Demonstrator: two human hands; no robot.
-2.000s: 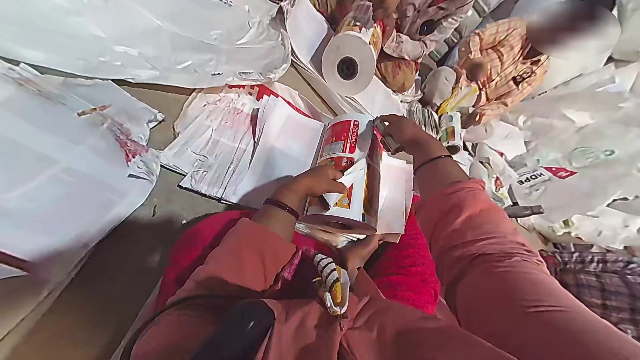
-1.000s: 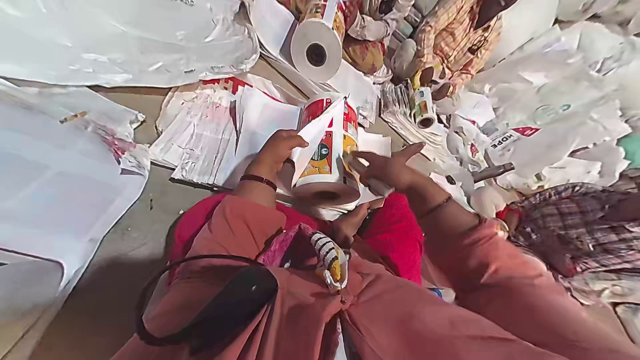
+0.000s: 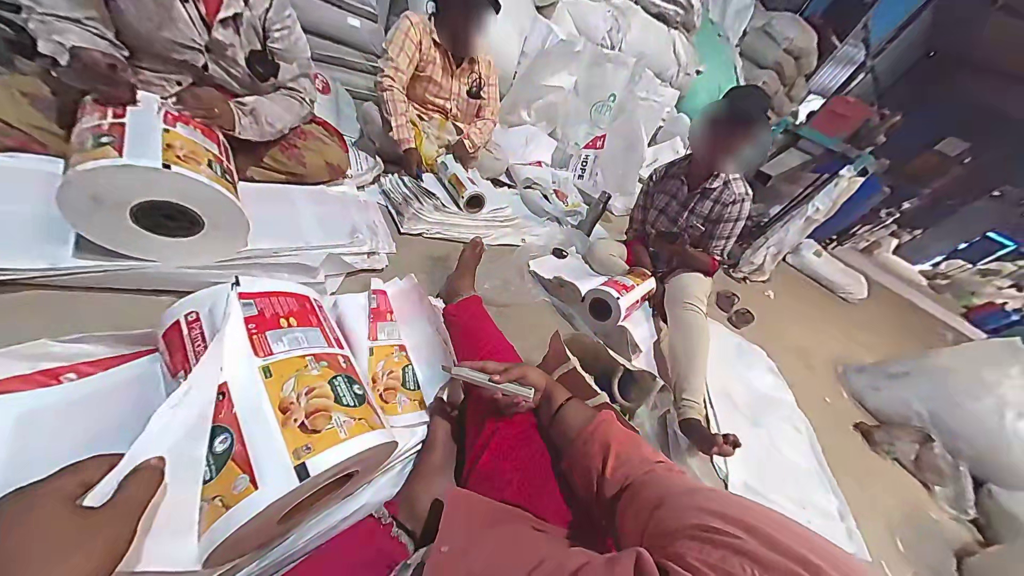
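At the lower left my left hand (image 3: 80,512) grips the loose edge of printed film, pinched between thumb and fingers. That film comes off a large roll of printed packaging film (image 3: 312,400), red, yellow and white, which lies tilted with its brown core end toward me. My right hand (image 3: 512,384), at the centre over my red-clad leg, holds a pale, slim utility knife (image 3: 488,382) pointing left. Cut printed film pieces (image 3: 396,364) lie just right of the roll, on white sheets. The lower part of the roll runs out of view.
Another big film roll (image 3: 156,184) stands ahead at the left, with a person behind it. Two more people sit beyond with smaller rolls (image 3: 464,186), (image 3: 620,296) and stacked sheets (image 3: 448,216). White sacks (image 3: 936,400) lie at the right; a torn brown wrapper (image 3: 608,368) is beside my right arm.
The view has swung up and right. My left hand has drawn the film's edge out to the left. My right hand, at the roll a second ago, is now away from it.
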